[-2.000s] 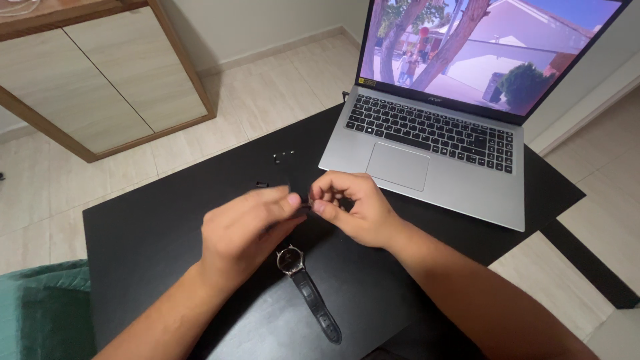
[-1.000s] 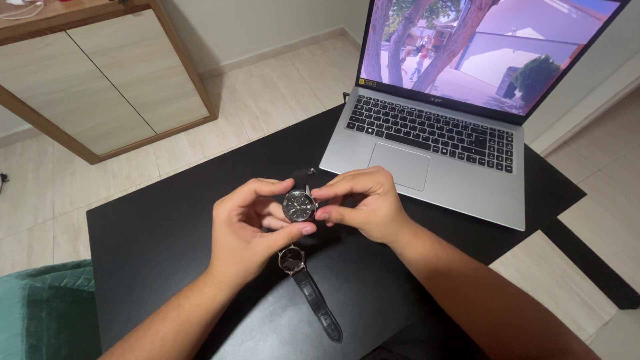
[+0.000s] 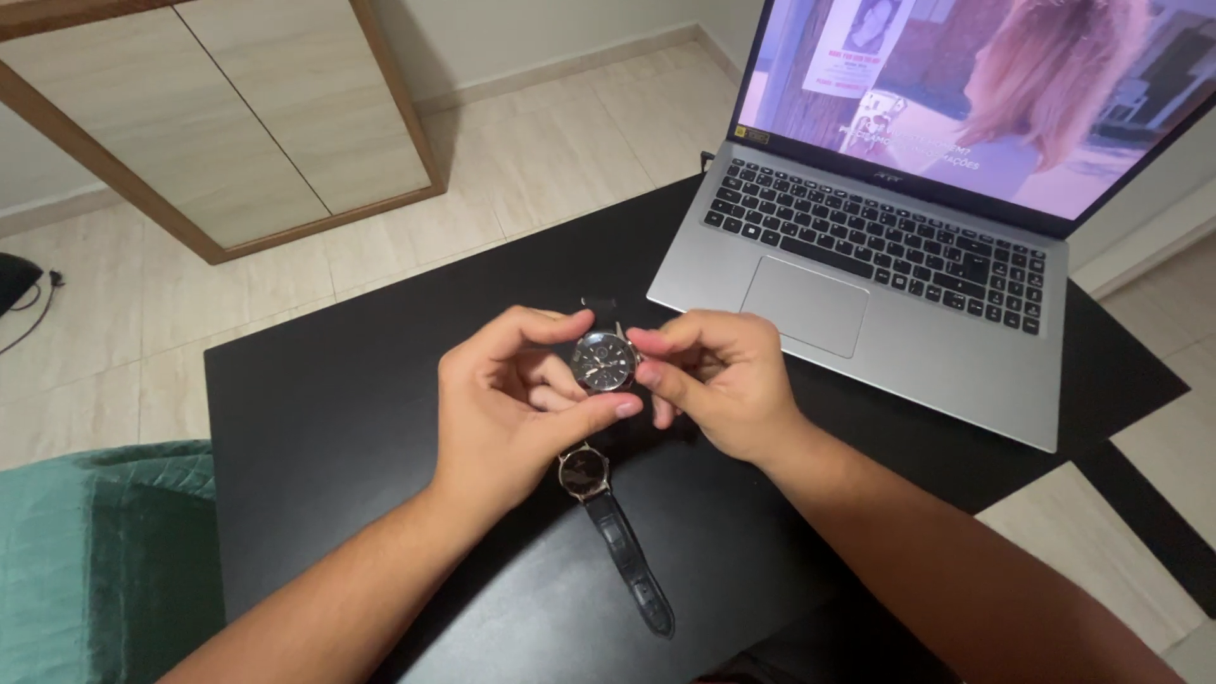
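Observation:
A dark-faced chronograph wristwatch [image 3: 604, 362] is held face up above the black table. My left hand [image 3: 518, 389] grips its case from the left, with the thumb below and the index finger above. The thumb and index finger of my right hand [image 3: 722, 380] pinch the right side of the case, by the crown. Part of a black strap [image 3: 601, 312] shows beyond the case. Nearer to me, a second wristwatch [image 3: 583, 472] with a dark dial lies on the table, its black leather strap [image 3: 632, 565] stretched out toward the front; its far side is partly hidden by my left hand.
An open silver Acer laptop [image 3: 902, 351] stands at the right on the black table [image 3: 313, 418], its screen lit. A wood-framed cabinet [image 3: 218, 114] is on the tiled floor beyond. Green fabric [image 3: 104, 560] lies at the lower left, and a cable [image 3: 43, 309] at the far left.
Two seconds ago my hands covered what they held; now the chronograph's face shows between them. Small pieces seen on the table beyond my hands then are not visible now. The laptop picture has changed.

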